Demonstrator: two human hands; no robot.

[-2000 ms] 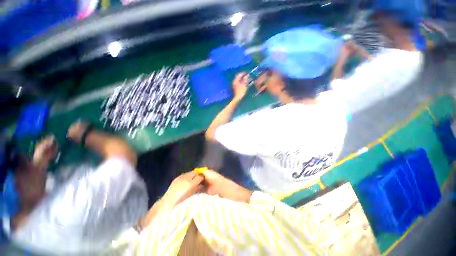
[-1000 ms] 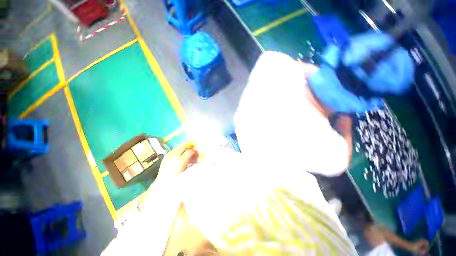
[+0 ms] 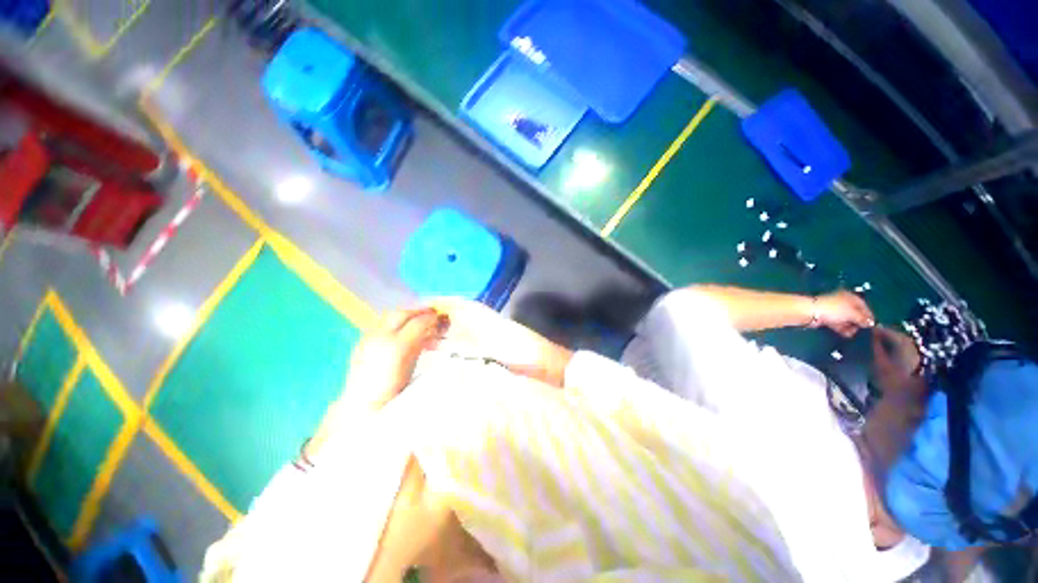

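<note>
My left hand (image 3: 387, 351) and my right hand (image 3: 501, 342) are together in front of my striped clothing, a little left of the picture's middle. Their fingers meet at a small yellow-orange spot, which looks like a finger cot. The right hand is overexposed. Whether anything is held between the fingers cannot be told. A large blue tray (image 3: 615, 57) with small white pieces at its edge and a smaller blue tray (image 3: 495, 103) with dark wires lie on the green worktop (image 3: 672, 188), away from my hands.
Blue stools (image 3: 450, 256) stand on the grey floor. A person in a blue cap (image 3: 968, 456) works at the line on the right, beside a black-and-white harness pile (image 3: 945, 330). A small blue tray (image 3: 797, 142) and loose harnesses lie there. Something red (image 3: 97, 194) stands far left.
My view has turned and moved along the line. The two trays and a nearer stool have come into view; the box on the floor has left it. My hands stay together.
</note>
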